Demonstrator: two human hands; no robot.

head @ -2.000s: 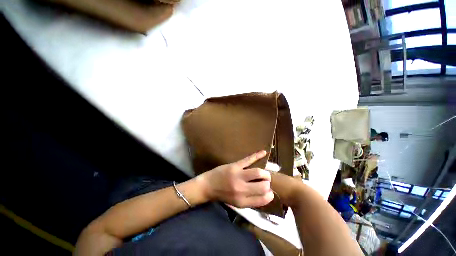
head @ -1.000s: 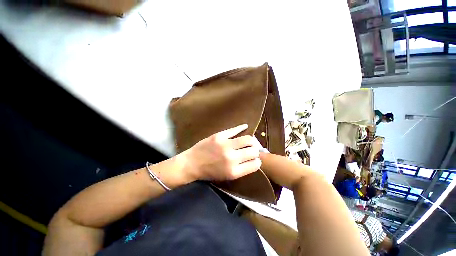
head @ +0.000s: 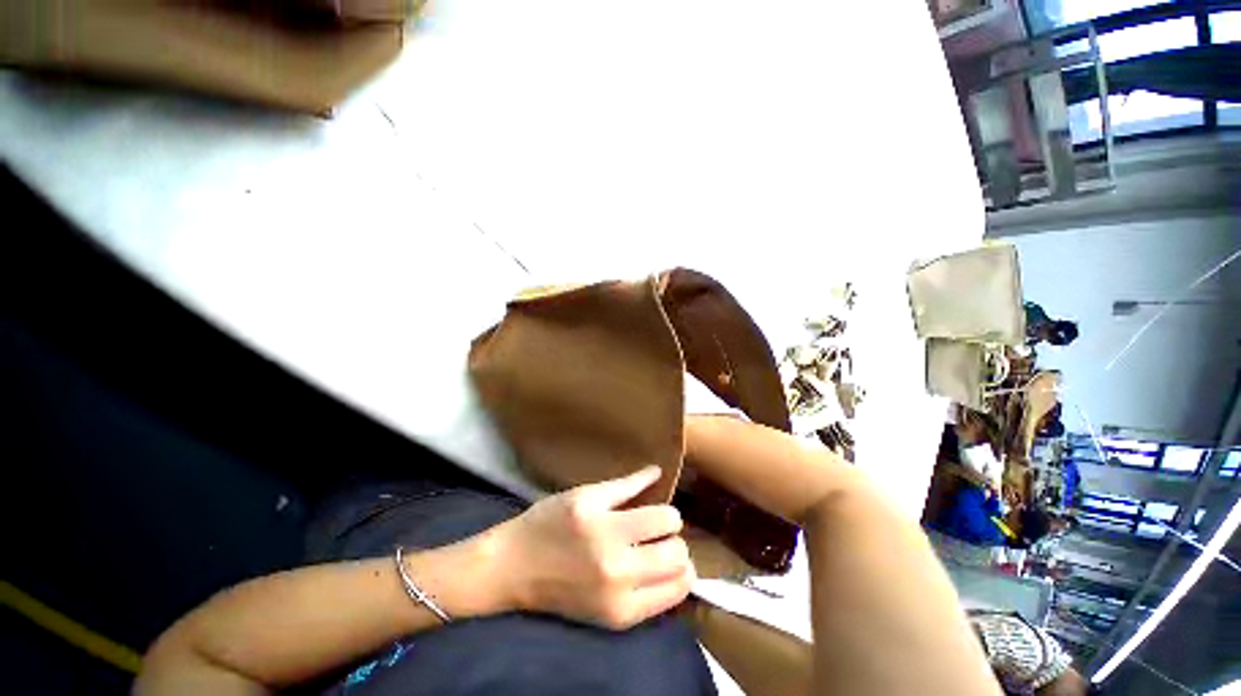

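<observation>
A brown bag (head: 592, 381) lies on its side on the white table in front of me, its mouth open towards the right. My left hand (head: 606, 555), with a bracelet at the wrist, holds the near part of the mouth's edge, one finger extended along it. My right forearm reaches in from the lower right and enters the mouth. The right hand itself is hidden inside the bag. A bit of white shows at the mouth above the forearm. A small shiny dot shows on the dark inner side.
More brown bags (head: 218, 61) lie at the top left on the white table (head: 272, 258). Khaki strap bundles (head: 821, 381) are piled beyond the mouth. Two grey-beige bags (head: 966, 297) stand at the far edge. People and shelves (head: 1041, 129) are beyond. Part of a brown item is below my right forearm.
The bag's mouth gapes wider, and its upper corner has shifted down and left. My left hand has moved down along the edge. My right hand has gone out of sight inside.
</observation>
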